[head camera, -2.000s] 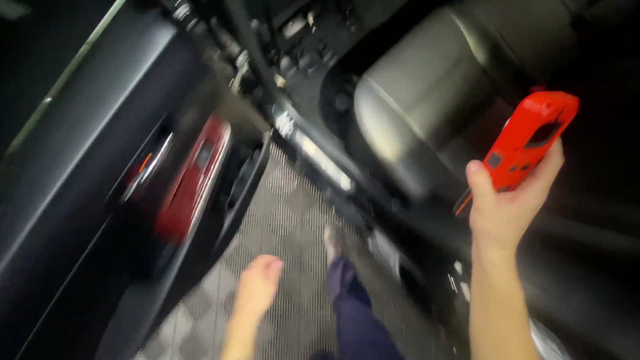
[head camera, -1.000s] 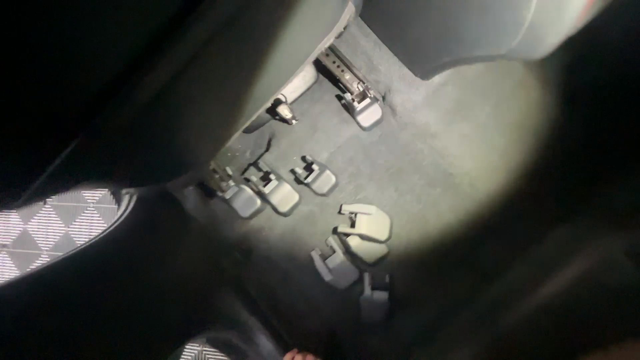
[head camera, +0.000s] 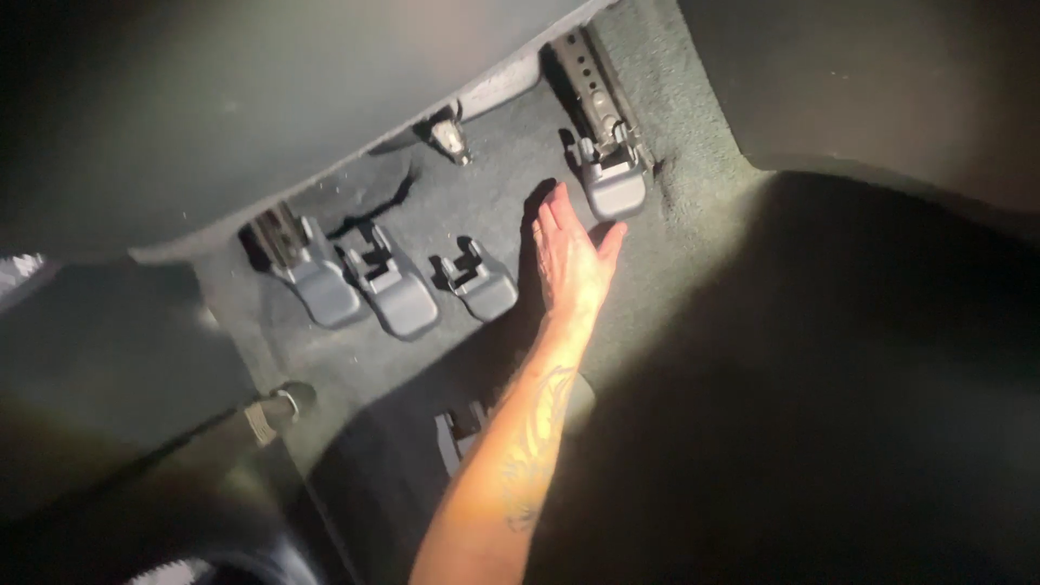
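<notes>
My left hand (head camera: 574, 256) is stretched over the grey carpet, back of the hand up, fingers extended and thumb apart, with nothing seen in it. Its fingertips and thumb are close beside a grey plastic seat rail end cover (head camera: 616, 193) at the end of a metal seat rail (head camera: 587, 77); contact cannot be told. Left of the hand, three more covers sit in a row: one at a rail end (head camera: 323, 291), one in the middle (head camera: 402, 302) and a smaller one (head camera: 486, 291). Another grey cover (head camera: 448, 443) lies partly hidden behind my forearm. My right hand is out of view.
The seat's underside edge (head camera: 496, 85) overhangs the rails, with a metal bracket (head camera: 451, 140) jutting from beneath it. A belt-like strap end (head camera: 272, 414) is at lower left. Dark trim (head camera: 821, 89) stands at upper right. Deep shadow covers the lower right.
My view has moved from the open car door to the footwell under the seat. My left hand has reached in beside the right-hand rail cover. The red lamp seen earlier in my right hand is out of view.
</notes>
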